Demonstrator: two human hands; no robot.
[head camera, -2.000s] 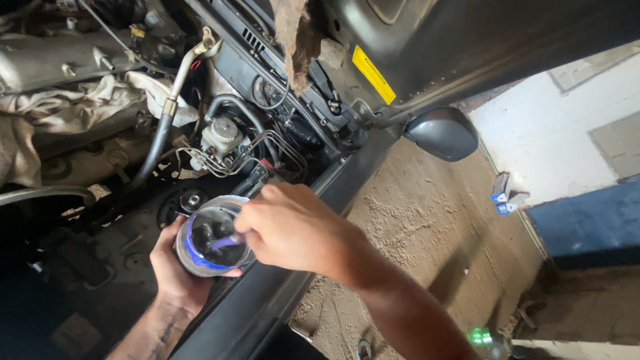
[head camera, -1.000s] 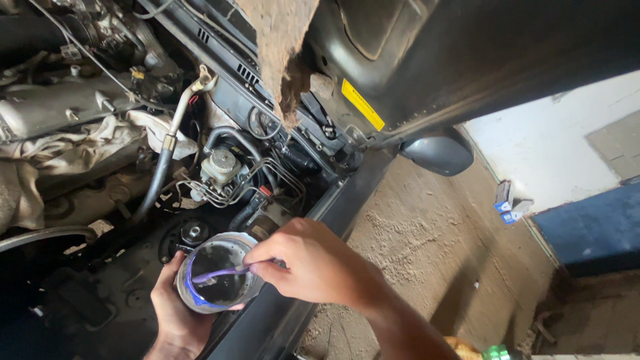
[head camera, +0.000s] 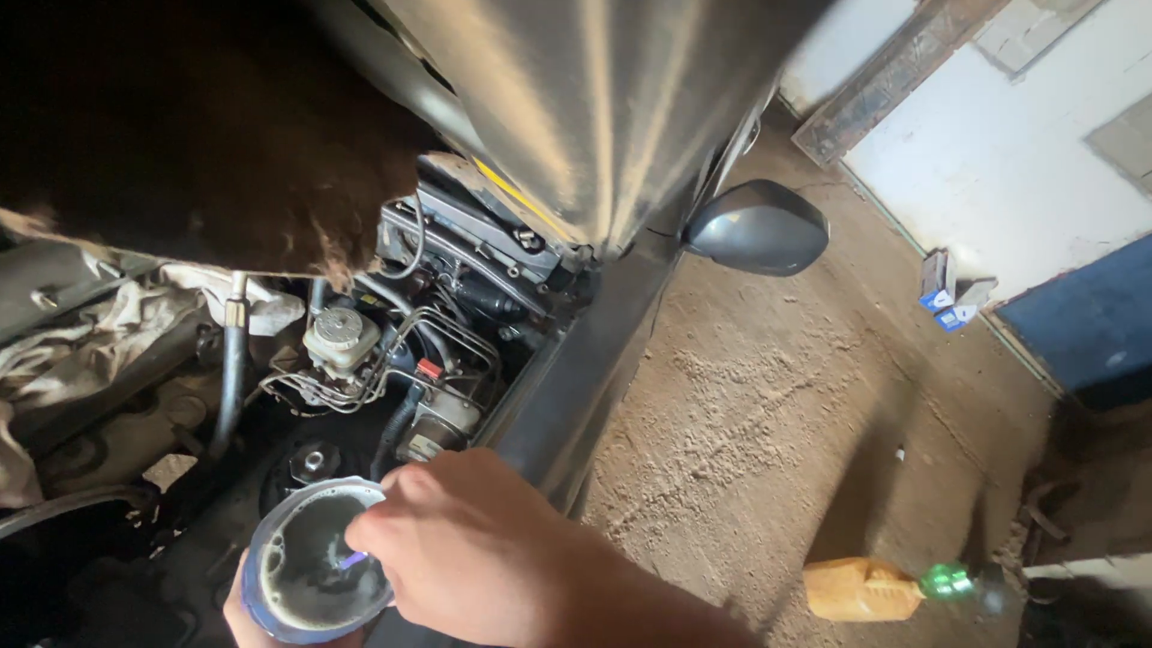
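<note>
A clear plastic tub (head camera: 317, 560) of dark, foamy liquid is held from below and the side by my left hand (head camera: 241, 612), which the tub mostly hides. My right hand (head camera: 477, 540) reaches over the rim and grips a thin purple tool (head camera: 353, 560), whose lower end dips into the liquid; its kind cannot be told. Both hands are above the edge of a car's engine bay. Just beyond the tub are a strut mount (head camera: 314, 462) and a brake fluid reservoir (head camera: 340, 335) with metal lines around it.
The raised hood (head camera: 576, 117) and a ragged dark sheet (head camera: 225, 153) hang over the engine bay. A rag (head camera: 117, 333) lies on the engine. The side mirror (head camera: 760, 227) juts out at right. An orange jug (head camera: 862, 589) and small boxes (head camera: 940, 283) stand or lie on the dirty floor.
The view has shifted, so the hood and ragged sheet cover more of the engine bay. My right hand has moved farther over the tub, with the purple tool more upright in the liquid.
</note>
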